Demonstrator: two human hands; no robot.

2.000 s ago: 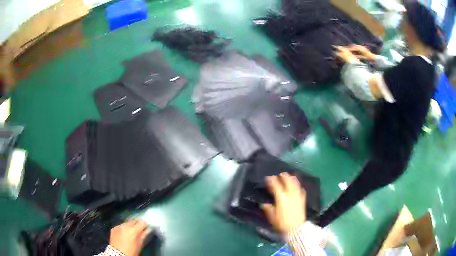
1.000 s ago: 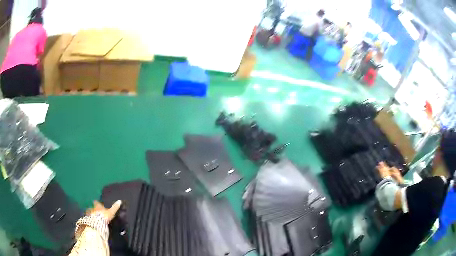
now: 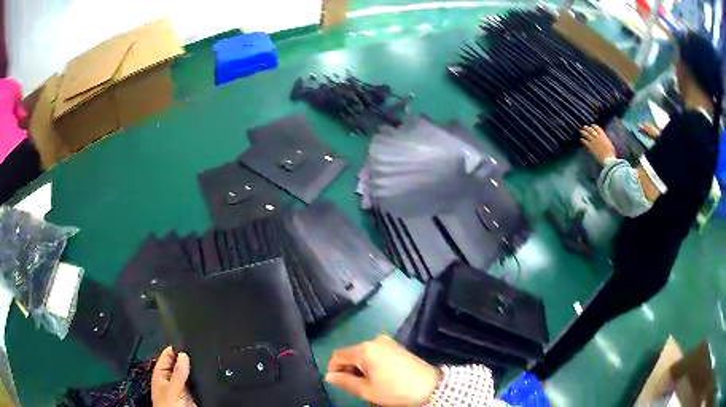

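Note:
My left hand [image 3: 173, 378] holds a black panel [image 3: 231, 310] by its lower left edge, near the wearer. The panel has a small black loop with two silver dots, and a thin reddish bit beside it. My right hand [image 3: 386, 372] is just right of the panel, fingers curled; whether it grips anything is unclear. A fanned panel stack [image 3: 318, 254] lies behind the held panel. A stack of panels [image 3: 497, 314] is at the right. A tangled cord pile [image 3: 119, 389] is at the lower left, partly hidden.
Two loose panels [image 3: 275, 159], a greyer fanned stack [image 3: 422, 171] and a cord bundle [image 3: 350, 99] lie mid-table. Black ridged rows [image 3: 541, 87] are beside a person in black [image 3: 669, 183]. A plastic bag [image 3: 32, 254] is at left. Cartons [image 3: 119, 79] and a blue bin [image 3: 245, 57] stand beyond.
My left hand has raised a panel from the fanned stack and brought it near the wearer. My right hand, out of view one second ago, is beside it. The view has shifted right.

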